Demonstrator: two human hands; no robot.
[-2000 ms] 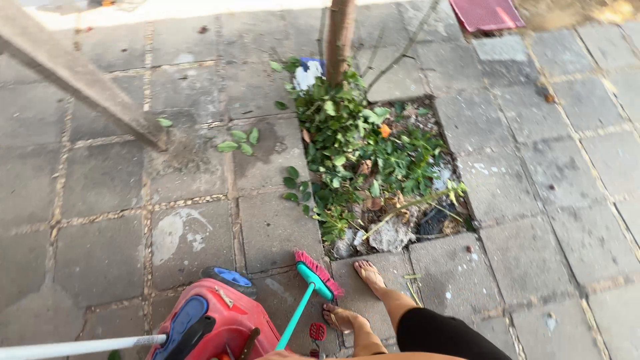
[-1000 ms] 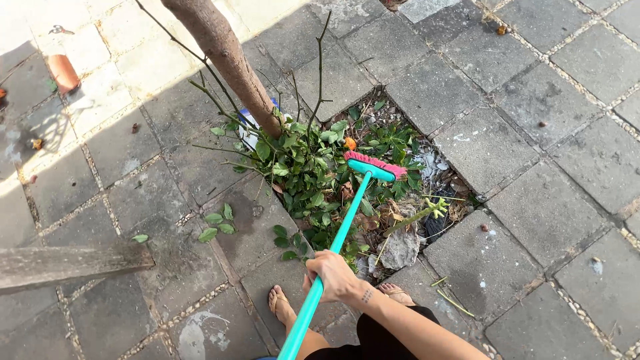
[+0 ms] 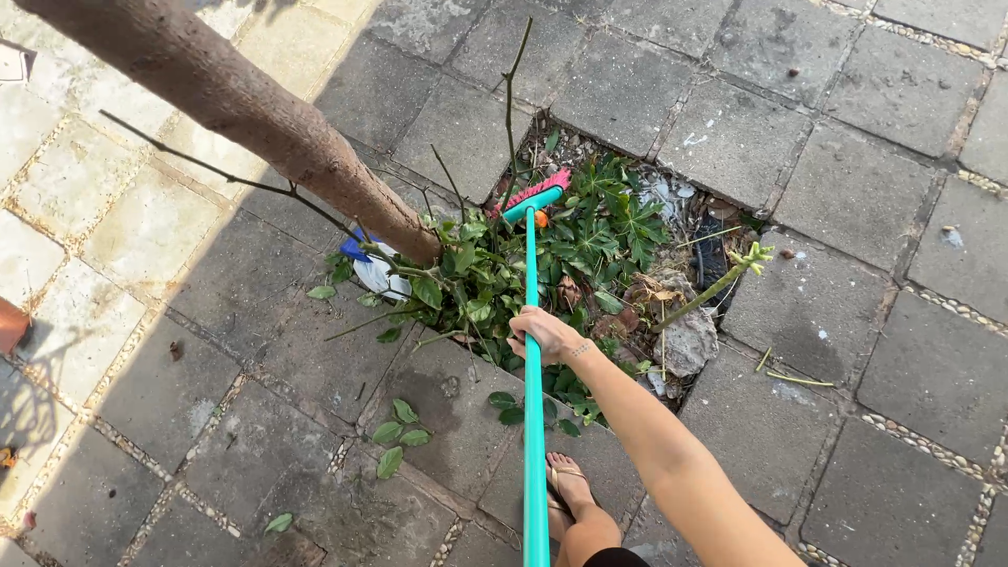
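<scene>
My right hand (image 3: 543, 335) is closed around the turquoise handle of a push broom (image 3: 535, 441). The pink-bristled broom head (image 3: 535, 195) is over the upper part of a square tree pit, against leafy green cuttings (image 3: 598, 213). More leaves (image 3: 472, 291) pile up around the base of a tree trunk (image 3: 315, 150). A cut green stem (image 3: 701, 299) leans over a grey stone (image 3: 685, 339) at the pit's right side. My left hand is outside the view.
Grey paving slabs (image 3: 795, 307) surround the pit. A white and blue plastic item (image 3: 378, 272) lies left of the trunk. Bare branches (image 3: 512, 94) stick up near it. Loose leaves (image 3: 402, 433) lie on the slabs, near my sandalled foot (image 3: 571, 484). A terracotta-coloured object (image 3: 11, 327) sits at the left edge.
Two seconds ago the broom head was on the paving beside my feet; one second ago it was over the pit in my right hand. Since then it has moved left, toward the trunk.
</scene>
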